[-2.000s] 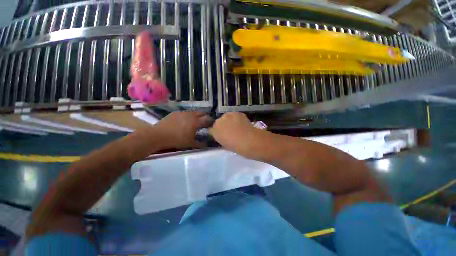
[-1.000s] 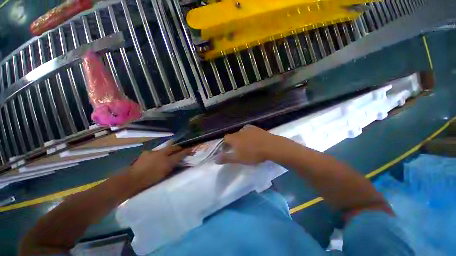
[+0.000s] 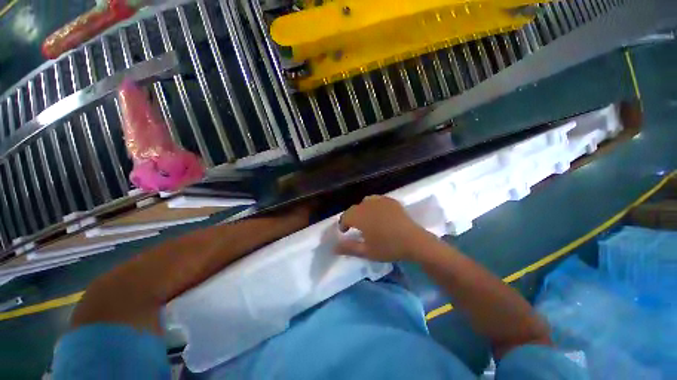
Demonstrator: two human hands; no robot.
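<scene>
A long white foam cushion (image 3: 267,278) with notched edges runs diagonally across the narrow open carton (image 3: 631,122). A dark thin panel edge (image 3: 371,165) lies along the roller side of the foam, with a dark gap between them. My left forearm reaches over the foam and my left hand goes down into this gap, so its fingers are hidden. My right hand (image 3: 382,228) is over the middle of the foam, thumb and fingers apart, with nothing visible in it.
Yellow bars (image 3: 401,37) and a pink wrapped object (image 3: 157,145) rest on the roller conveyor (image 3: 215,82). A red wrapped bar (image 3: 82,33) is beyond the rollers. Brown cartons with white edges (image 3: 141,223) stand at left. Translucent blue bags (image 3: 609,289) are at lower right.
The bag that both hands held over the foam is out of sight. My left hand has moved right and down into the gap. My right hand has opened above the foam.
</scene>
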